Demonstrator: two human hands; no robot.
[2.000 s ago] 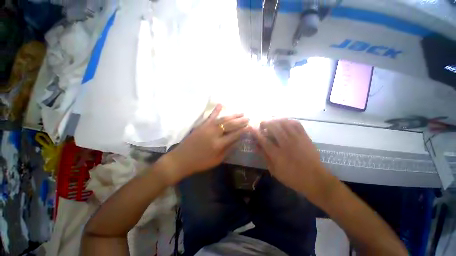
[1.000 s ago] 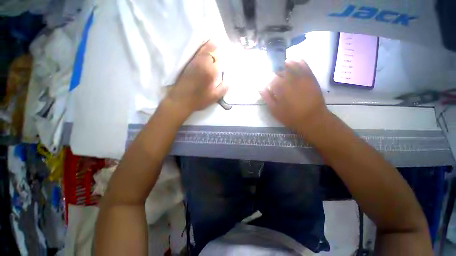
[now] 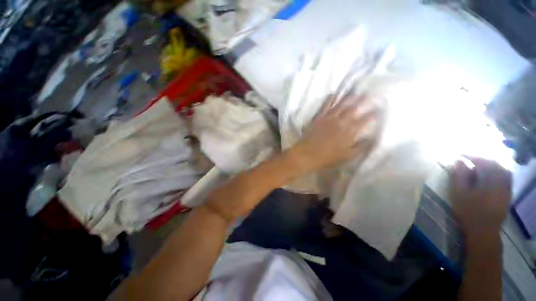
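White to cream cloth (image 3: pixel 382 203) lies bunched on the machine table and hangs over its front edge. My left hand (image 3: pixel 347 129) is on this cloth, fingers bent into its folds. My right hand (image 3: pixel 482 191) is at the right by the table's front edge, beside the bright glare. A small pale thing shows at its fingers; blur hides whether it is held. The glare washes out the sewing area, and the needle and presser foot cannot be made out.
A red basket (image 3: pixel 205 76) is left of the table, with crumpled cream cloth (image 3: pixel 232 132) by it. More cream cloth (image 3: pixel 135 170) lies further left. Blue tape (image 3: pixel 294 8) marks the table's far edge. A phone (image 3: pixel 527 206) is cut off at the right.
The view has swung left and down towards the basket. My left hand has moved left, away from the needle area, and bunched cloth now hangs over the front edge.
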